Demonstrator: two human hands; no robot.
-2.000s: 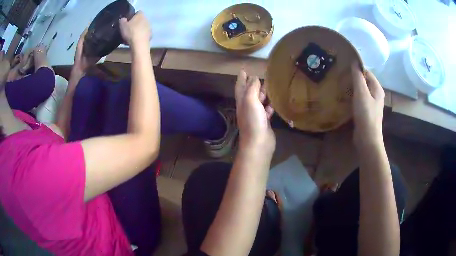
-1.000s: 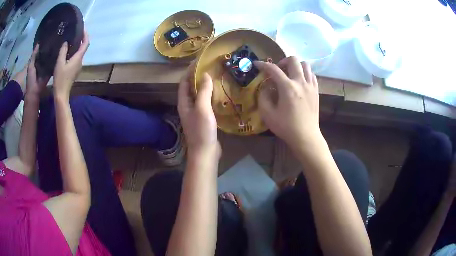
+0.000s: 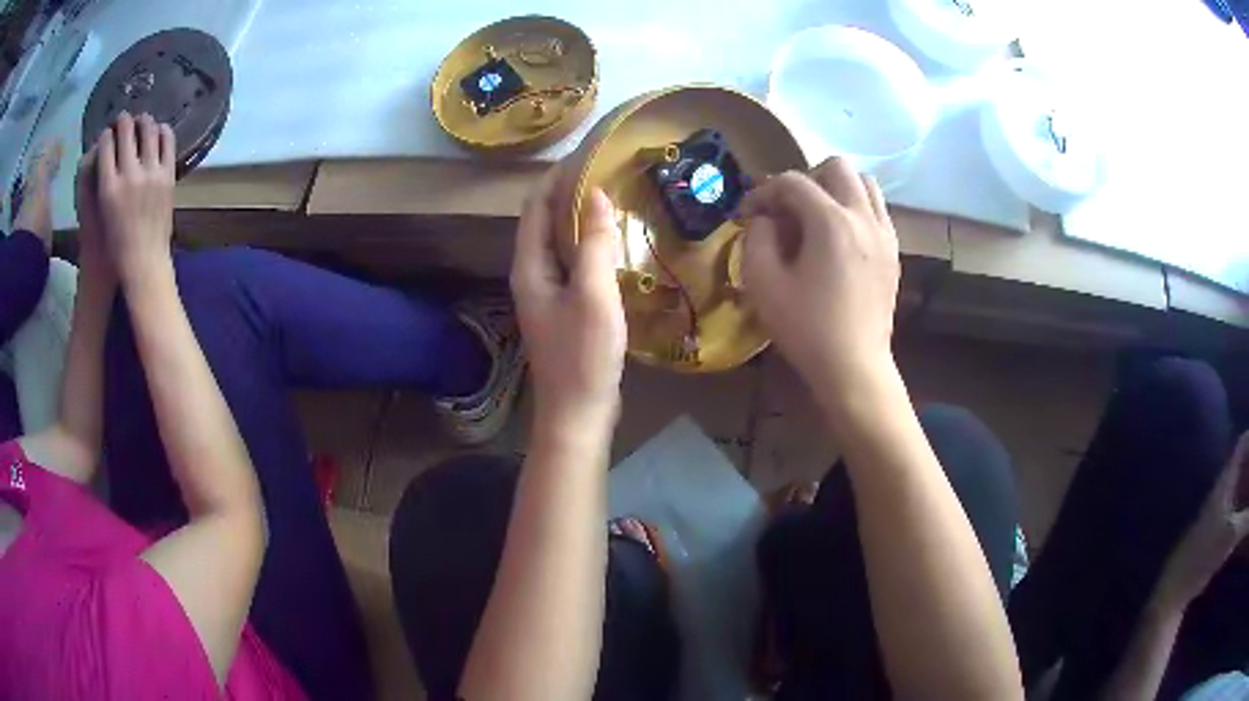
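The gold-tan base housing (image 3: 719, 329) is held tilted, open side towards me, above my lap at the bench edge. My left hand (image 3: 573, 308) grips its left rim, thumb inside. The black cooling fan (image 3: 700, 186) with a blue and white hub label sits inside near the top. Its thin dark and red wires run down to a small pale connector near the lower wall. My right hand (image 3: 833, 267) reaches over the right rim, fingers curled at the fan's right corner. Its fingertips hide that corner, so I cannot tell whether they pinch the fan or something beside it.
Another gold-tan housing with a fan (image 3: 515, 85) lies on the white foam sheet (image 3: 329, 89). White round covers (image 3: 849, 99) lie at the right. At the left a neighbour's hands (image 3: 134, 192) are at a dark round housing (image 3: 192, 89). Another person's hand (image 3: 1219, 527) shows at the right edge.
The held housing moved left in view from the first frame, and my right hand left its rim for the fan. Since the second frame the fan looks turned slightly, my right fingers at its corner.
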